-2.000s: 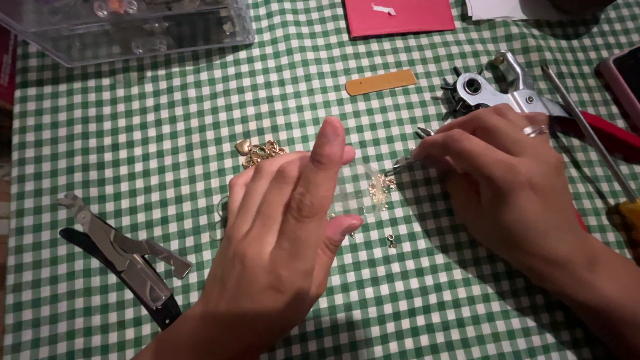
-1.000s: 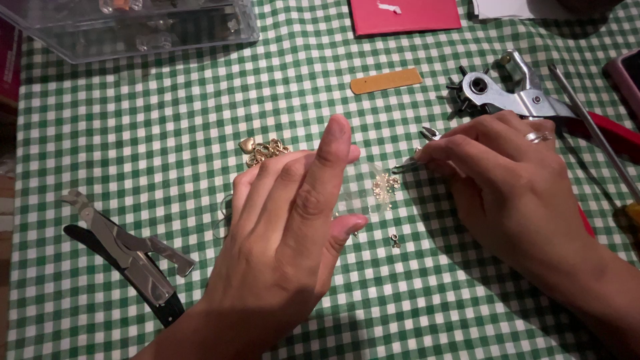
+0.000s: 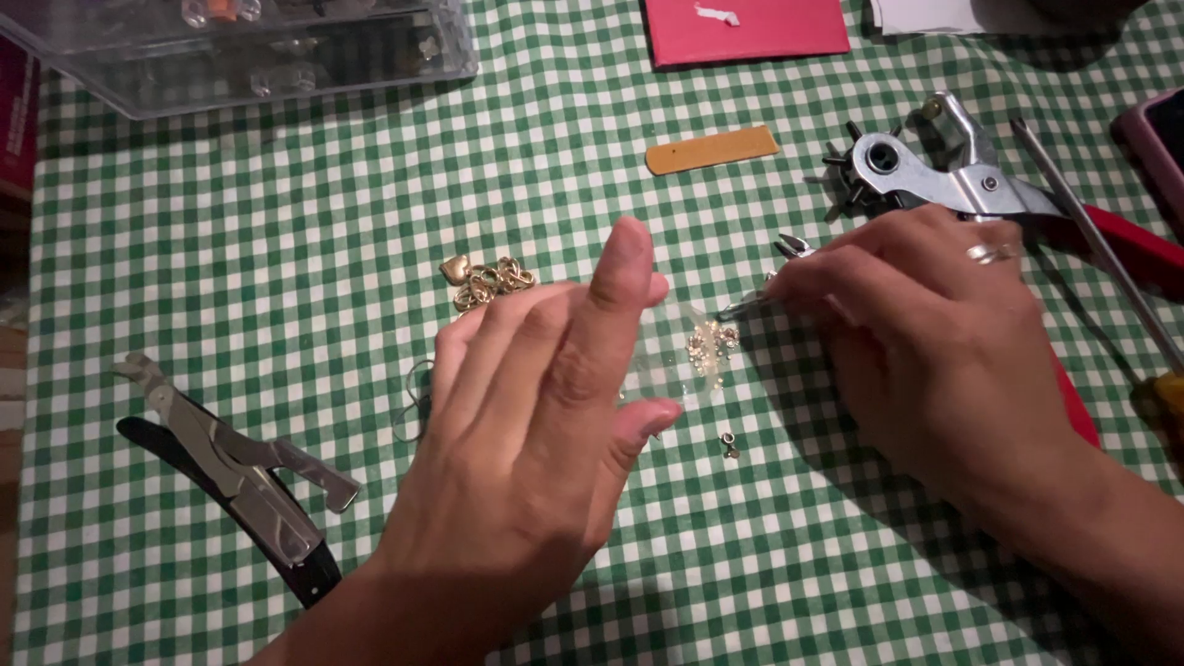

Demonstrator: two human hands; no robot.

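My left hand (image 3: 546,407) holds a small clear plastic container (image 3: 661,351) between thumb and fingers, low over the cloth. Small gold-coloured jewelry findings (image 3: 710,350) lie at the container's right side. My right hand (image 3: 925,324), with a ring on one finger, grips a thin metal tool (image 3: 745,303), perhaps tweezers, its tip close to the findings. The tip of a pair of pliers (image 3: 794,246) shows just beyond the right fingers. A gold heart charm (image 3: 456,269) and a gold chain (image 3: 490,282) lie past my left knuckles. A small metal clasp (image 3: 729,444) lies nearer me.
Silver metal pliers (image 3: 268,513) lie at left on the checked tablecloth (image 3: 231,203). A rotary hole punch (image 3: 971,180), a screwdriver (image 3: 1091,231) and a phone (image 3: 1147,139) are at right. A tan strip (image 3: 712,151), red card (image 3: 745,37) and clear plastic organizer (image 3: 277,55) lie farther back.
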